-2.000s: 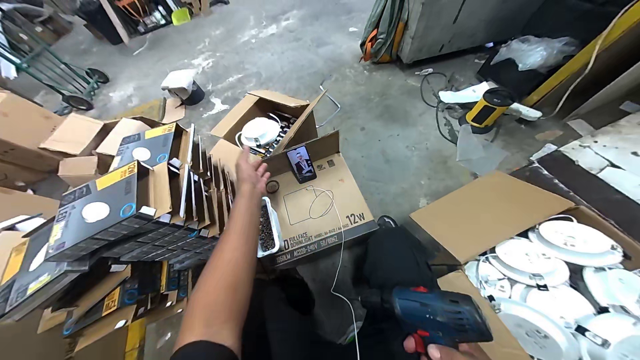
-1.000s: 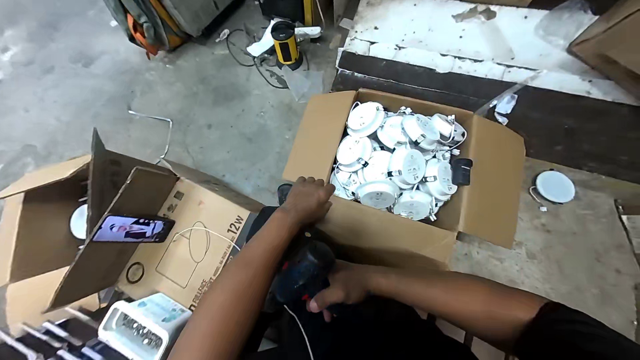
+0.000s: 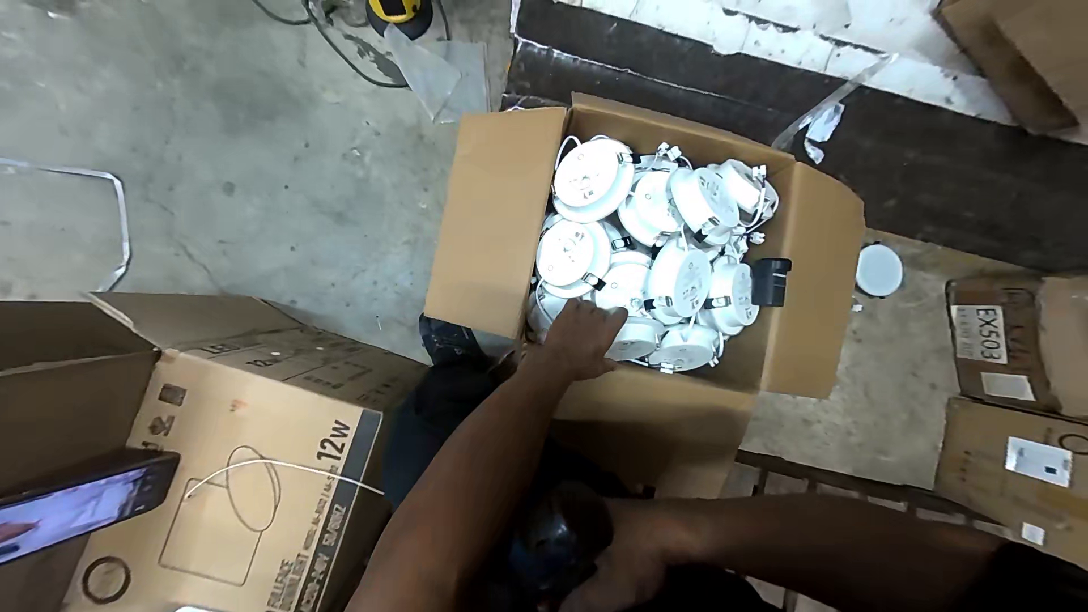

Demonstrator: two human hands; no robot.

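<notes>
An open cardboard box (image 3: 497, 225) full of round white downlight fixtures (image 3: 680, 276) stands at the centre. My left hand (image 3: 580, 340) reaches over its near edge and touches the lights at the near left corner; whether the fingers grip one cannot be made out. Low in the view, my right hand (image 3: 625, 557) is closed around a dark blue cordless drill (image 3: 557, 535), partly in shadow. A black item (image 3: 771, 282) sits at the box's right inner wall.
Left, a printed carton (image 3: 297, 408) bears a phone (image 3: 93, 501), a white cable (image 3: 280, 463) and a dark ring (image 3: 106, 580). One round light (image 3: 879, 270) lies on the floor at right, near more cartons (image 3: 986, 476). A metal strip (image 3: 123, 221) lies at far left.
My left hand has moved from the box's near flap to the lights inside it. Two seconds ago it was over the left carton. The view has swung right. The drill stays in my right hand.
</notes>
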